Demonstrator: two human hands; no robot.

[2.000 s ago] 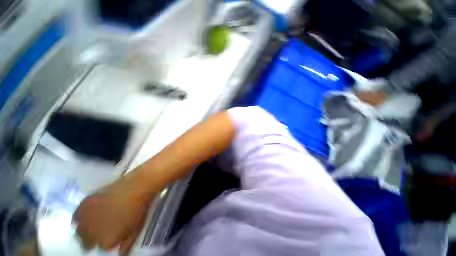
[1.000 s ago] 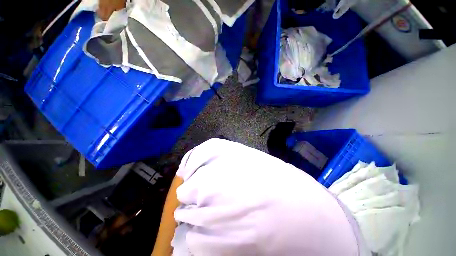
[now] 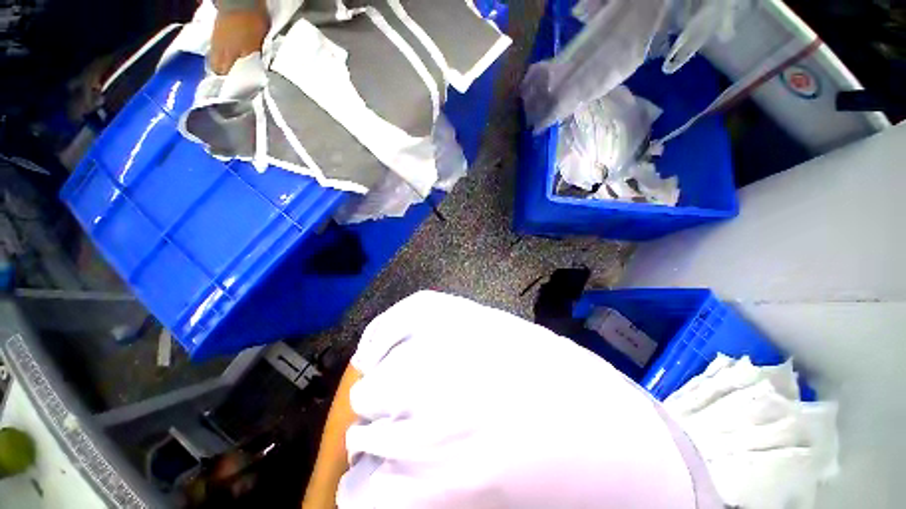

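Grey panels with white edging (image 3: 382,70) lie draped over a large blue crate (image 3: 199,199) at the upper left. Another person's hand (image 3: 236,40) rests on their left end. White cut pieces (image 3: 760,427) hang over the rim of a small blue crate (image 3: 685,338) at the lower right. My own sleeve and part of my upper arm show at the bottom centre. Neither of my hands is in the picture.
A blue crate (image 3: 636,221) at the top right holds crumpled white pieces (image 3: 604,134). Speckled floor (image 3: 467,234) lies between the crates. The table edge with its measuring tape (image 3: 60,427) and a green round fruit (image 3: 15,452) are at the lower left.
My view has swung from the machine table to the crates behind me, and my forearm and hand have left the picture. A pale translucent piece now shows above the top right crate.
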